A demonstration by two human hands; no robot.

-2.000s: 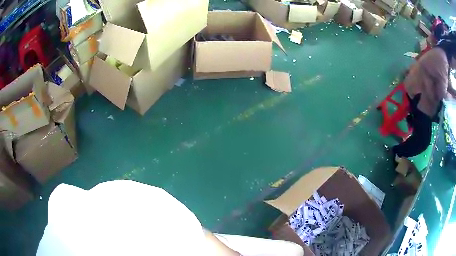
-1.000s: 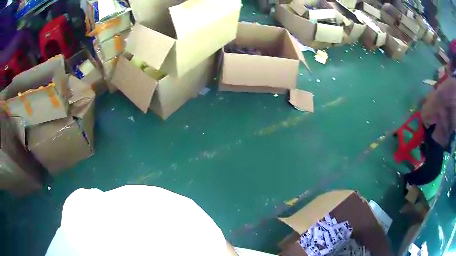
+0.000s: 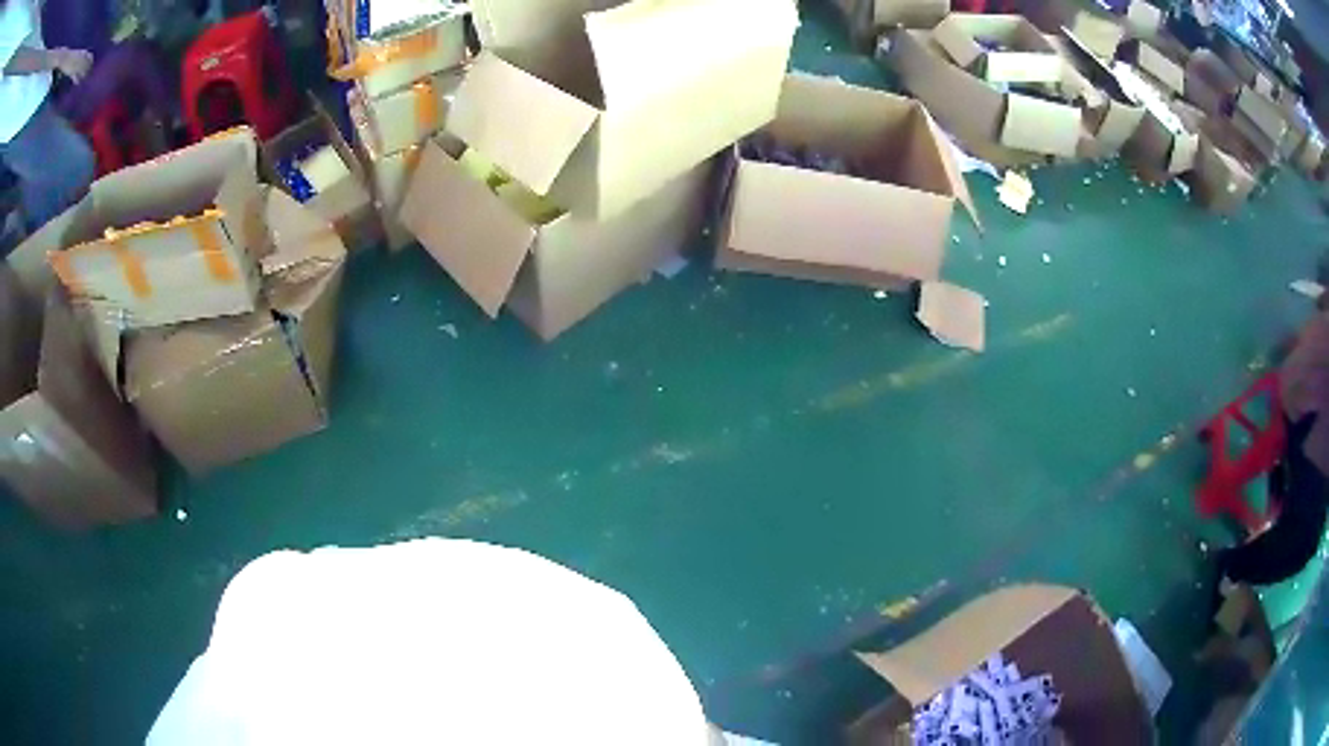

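Neither of my hands is in the picture. An open brown carton of parts (image 3: 1114, 663) stands on the floor at the bottom right, cut off by the lower edge. Purplish-white cover strips (image 3: 994, 705) lie in a heap inside it. A large overexposed white shape (image 3: 452, 649), which looks like my own clothed body, fills the bottom centre-left. What it hides cannot be told.
Open cartons (image 3: 838, 219) stand across the green floor (image 3: 700, 496). More cartons (image 3: 226, 379) stand at left, some with orange tape. A red stool (image 3: 1243, 452) and a partly visible seated person are at right. Another red stool (image 3: 236, 73) and a person's arm show at upper left.
The view has swung to the left, so floor cartons sit further right in the picture. The parts carton sits lower and shows less. The pale sleeve-like strip at bottom centre has almost left the frame.
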